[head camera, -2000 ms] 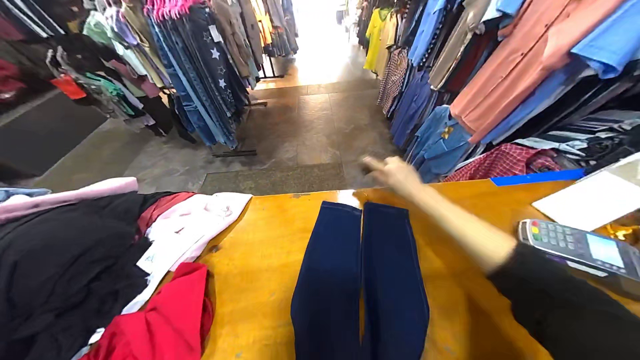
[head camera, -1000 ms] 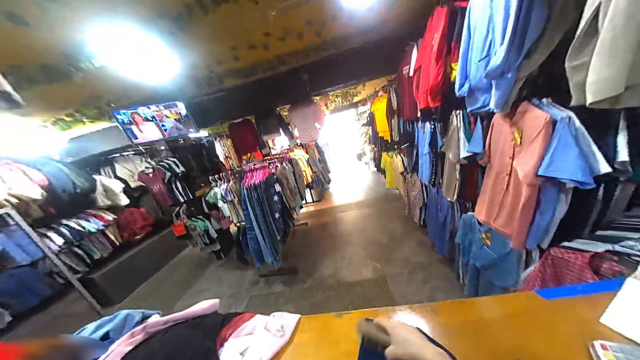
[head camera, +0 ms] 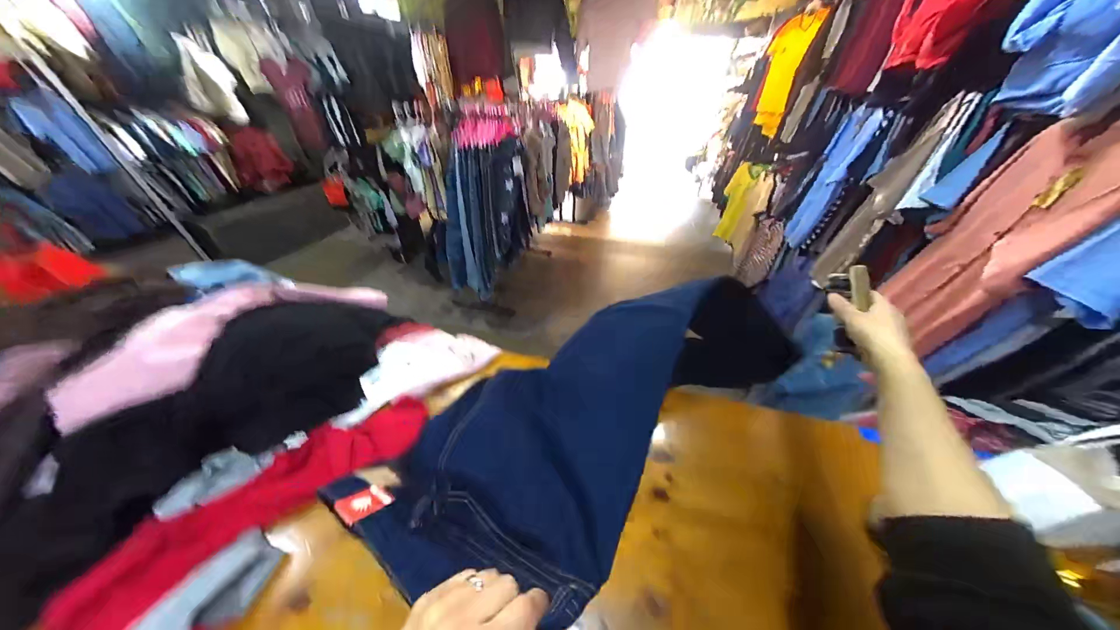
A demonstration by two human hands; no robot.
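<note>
Dark blue denim trousers (head camera: 560, 420) lie partly over the wooden counter, their legs bent up and away to the right. My left hand (head camera: 477, 599), with a ring on one finger, grips the waistband at the bottom of the view. A red-and-white label (head camera: 363, 504) shows at the waistband's left end. Raised to the right, past the trouser legs, my right hand (head camera: 871, 319) is closed around a small tan and dark object (head camera: 859, 287) that I cannot identify; it does not touch the trousers.
A heap of clothes, black (head camera: 289, 350), pink (head camera: 149, 359) and red (head camera: 262, 490), covers the left of the wooden counter (head camera: 735, 507). Racks of hanging jeans (head camera: 481, 210) stand beyond it. Shirts (head camera: 997, 236) hang at the right. White paper or cloth (head camera: 1041, 490) lies at the right edge.
The trousers, flat on the counter two seconds ago, are now lifted and bent over. My left hand has come into view on the waistband. The view has swung up and partly back down.
</note>
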